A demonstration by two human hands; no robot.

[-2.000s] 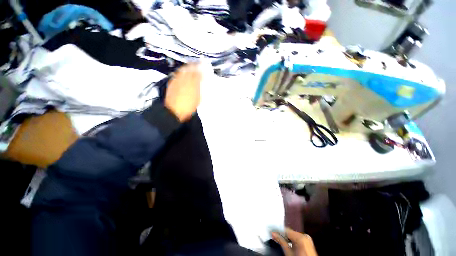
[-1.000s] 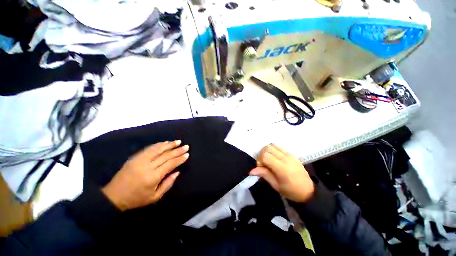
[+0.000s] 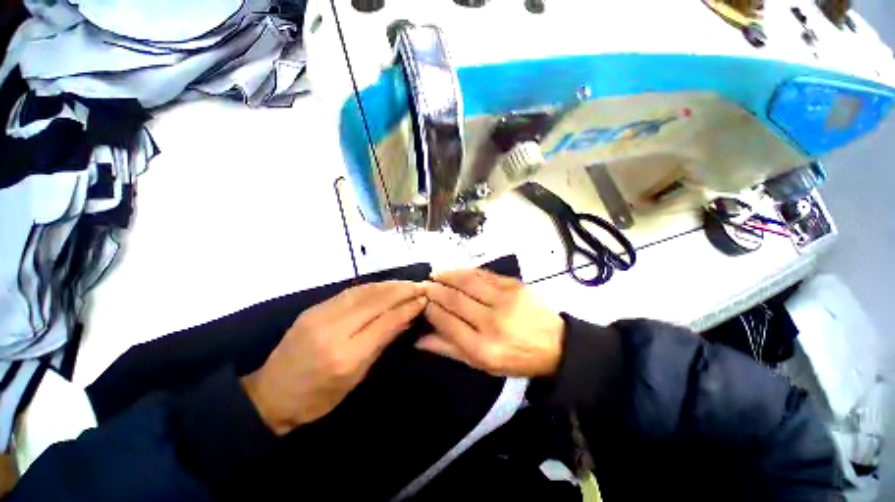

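Note:
A black garment panel point(image 3: 196, 348) lies on the white table in front of the sewing machine point(image 3: 628, 108) and hangs over the near edge. A pale strip point(image 3: 471, 436) shows along its lower right side. My left hand point(image 3: 339, 348) and my right hand point(image 3: 496, 319) meet fingertip to fingertip at the panel's upper edge, just in front of the presser foot area point(image 3: 432, 221). Both hands pinch the black cloth. The exact fold under the fingers is hidden.
Black-handled scissors point(image 3: 589, 245) lie under the machine arm. A dark disc point(image 3: 733, 227) and small tools lie at the table's right end. Stacks of grey-white cut pieces point(image 3: 59, 245) with black edges stand left and behind. Fabric scraps lie below right.
The black panel has gone from my lap onto the table. My right hand has moved left along it to meet my left hand, near the machine's needle area. The view has shifted closer.

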